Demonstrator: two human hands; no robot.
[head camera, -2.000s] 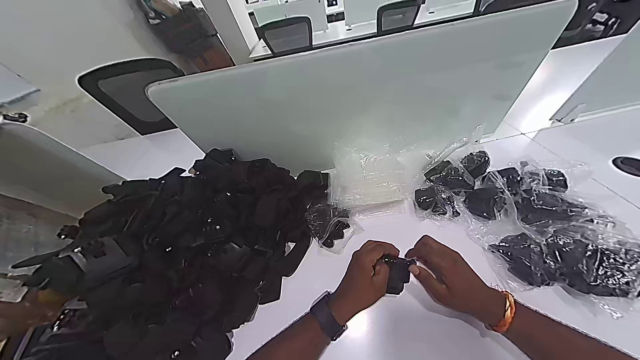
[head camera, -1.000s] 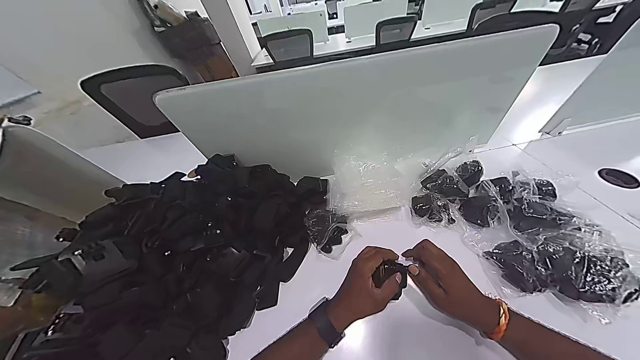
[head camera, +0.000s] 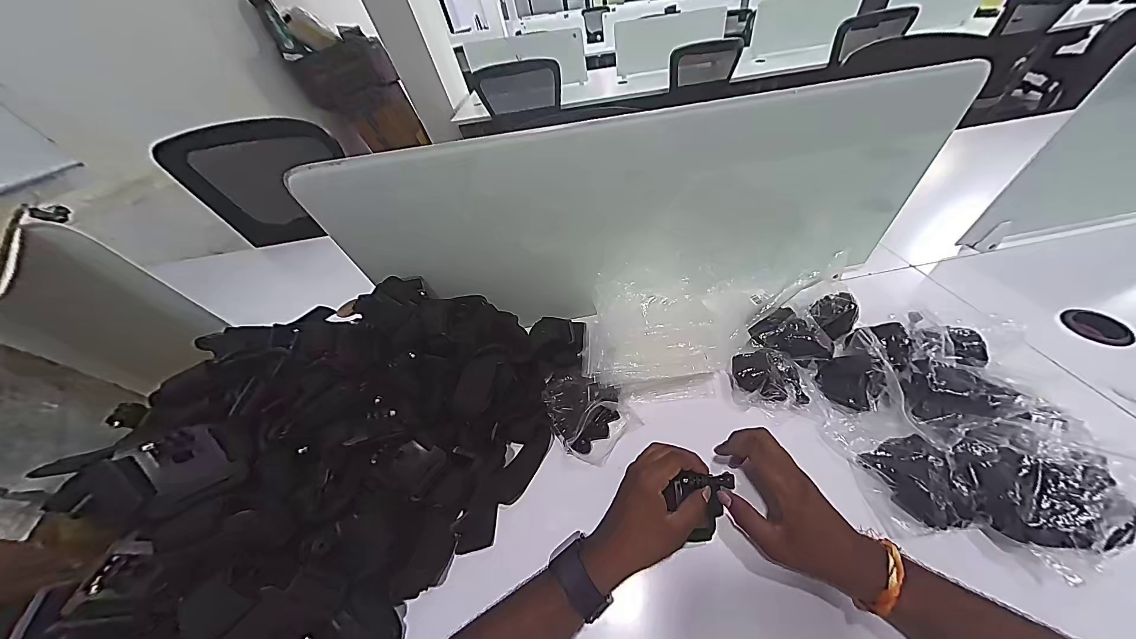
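A small black plastic part with a knob or screw at its top (head camera: 701, 508) is above the white desk, near the front middle. My left hand (head camera: 655, 506), with a dark watch on its wrist, grips it from the left, thumb across its front. My right hand (head camera: 781, 515), with an orange band at the wrist, touches the part's right side with the thumb; its index finger is raised off the part. To the left lies a large heap of black parts and straps (head camera: 355, 444). What the part's lower portion looks like is mostly hidden by my fingers.
Black items in clear plastic bags (head camera: 976, 444) lie at the right. A stack of clear bags (head camera: 661, 337) lies against the frosted desk partition (head camera: 621, 204). A small bagged bundle (head camera: 586, 413) sits beside the heap. Another person's hand (head camera: 35, 568) is at the far left edge.
My right index finger has lifted away from the black part, and the hand is more open than before. My left hand keeps its hold.
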